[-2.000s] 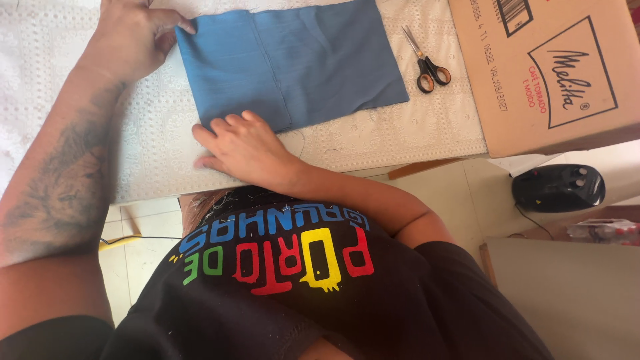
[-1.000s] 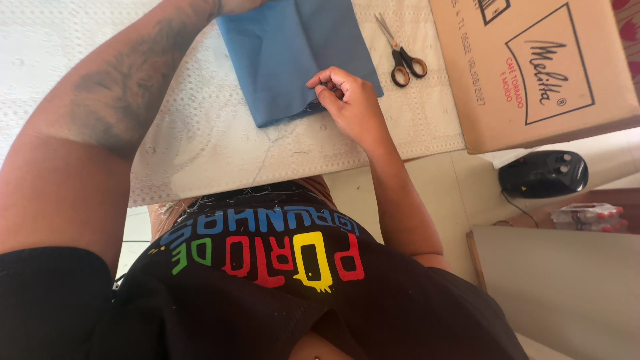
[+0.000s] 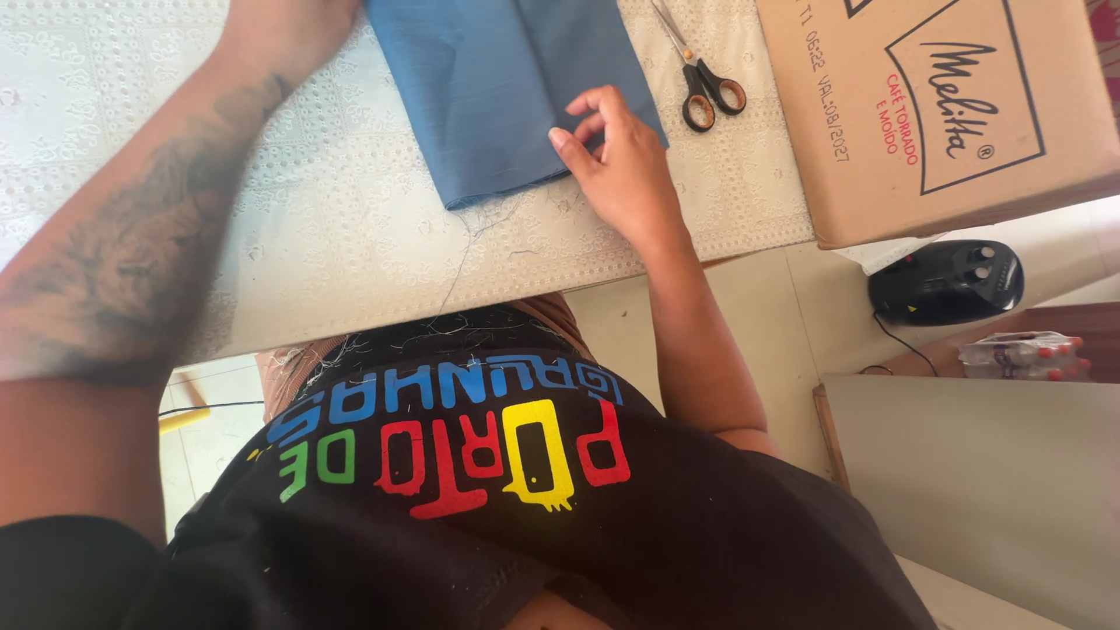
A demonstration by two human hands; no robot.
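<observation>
A blue cloth (image 3: 490, 96) lies folded on the lace-patterned tablecloth, with loose threads at its near edge. My right hand (image 3: 621, 162) is over the cloth's near right corner, its fingers curled and apart, with nothing seen between them. At the top edge, my left hand (image 3: 306, 22) is beside the cloth's far left part; its fingers are cut off by the frame, so its hold cannot be told. Scissors with black and orange handles (image 3: 700, 83) lie to the right of the cloth, partly out of view at the tips.
A cardboard box (image 3: 945, 114) stands on the table's right side. The tablecloth (image 3: 341, 210) reaches the near table edge, above my lap. Below at the right are a black appliance (image 3: 949, 282) with a cord, wrapped bottles (image 3: 1024, 357) and a pale panel (image 3: 980, 455).
The blue cloth, spread wide two seconds ago, is now folded narrower. My right hand has moved right, from the cloth's lower left to its near right corner. My left hand has partly left the view.
</observation>
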